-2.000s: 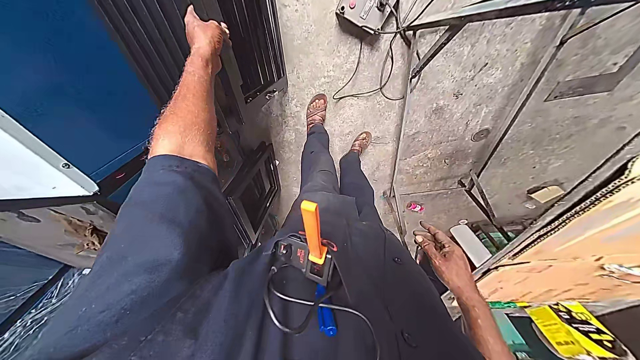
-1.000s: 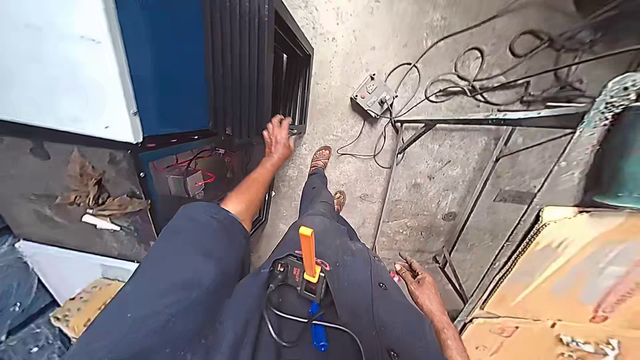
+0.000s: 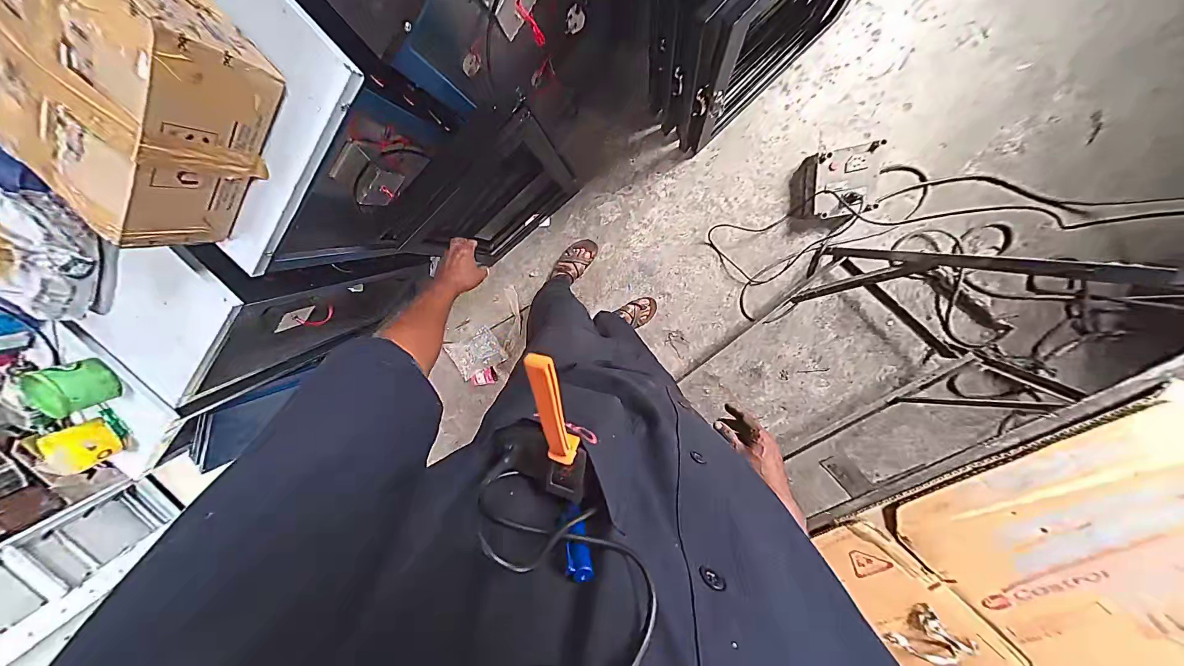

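Note:
My left hand (image 3: 460,268) rests at the lower edge of a black metal frame panel (image 3: 518,185); whether its fingers grip the edge is not clear. My right hand (image 3: 751,439) hangs beside my coat with nothing visible in it, its fingers apart and their tips dark. An orange-handled tool (image 3: 548,407) stands out of the chest pocket, near a blue pen-like item (image 3: 579,550) and a thin black cable.
More black frames (image 3: 731,65) stand at the top. A power box (image 3: 844,176) with cables lies on the concrete floor, near a metal stand (image 3: 971,268). Cardboard boxes (image 3: 1064,555) are at lower right, another carton (image 3: 185,139) at upper left, a ladder (image 3: 83,555) at lower left.
The view has swung a lot, bringing the carton and ladder in at left. My left hand was on black ribbed panels and is now at a lower black frame. My right hand still hangs at my side.

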